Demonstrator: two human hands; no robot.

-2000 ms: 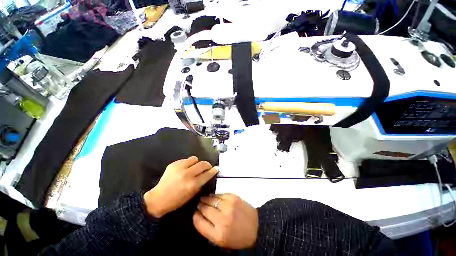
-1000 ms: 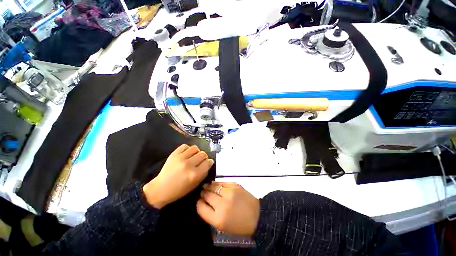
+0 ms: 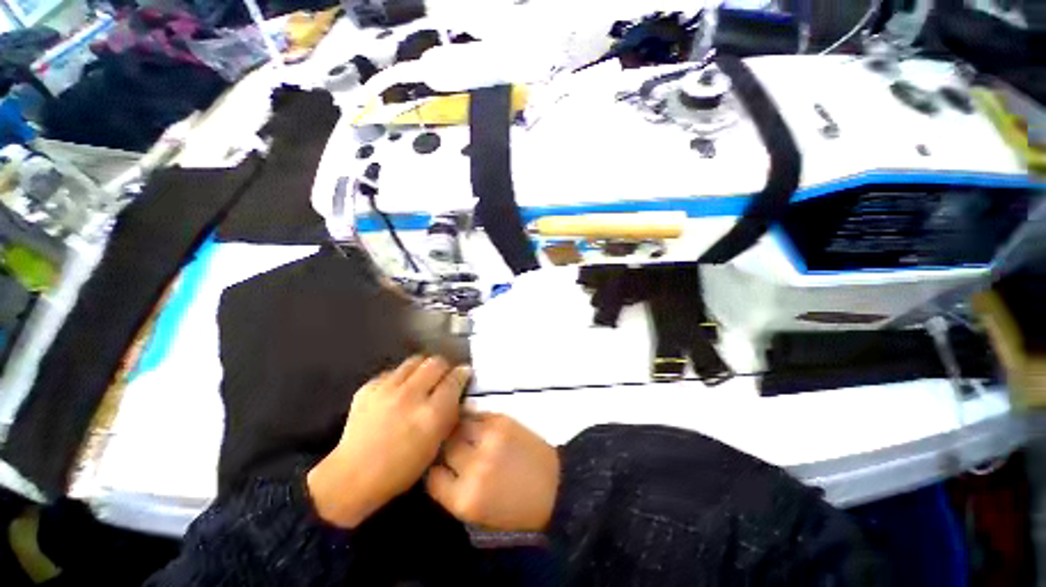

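A black cut panel (image 3: 293, 344) lies on the white table left of and below the presser foot (image 3: 461, 300), its right edge in line with the foot. My left hand (image 3: 390, 430) lies on the panel near that edge, fingertips pinching the cloth. My right hand (image 3: 499, 472) is just below and right of it, fingers curled on the panel's edge. The two hands almost touch. The cloth between the fingertips is mostly hidden. The lockstitch machine (image 3: 619, 172) stands behind the hands.
Waiting dark panels (image 3: 126, 298) lie at left beside a blue strip (image 3: 172, 307). Straps with metal buckles (image 3: 679, 321) lie under the machine arm. Folded black strips (image 3: 849, 361) lie at right. A tool with a yellow-tan handle (image 3: 608, 226) lies along the machine front. A blurred object shows at the right edge.
The view has swung right, so the machine sits further left. The panel has a little more cloth up by the foot than at first. Both hands keep their hold on the edge, close together.
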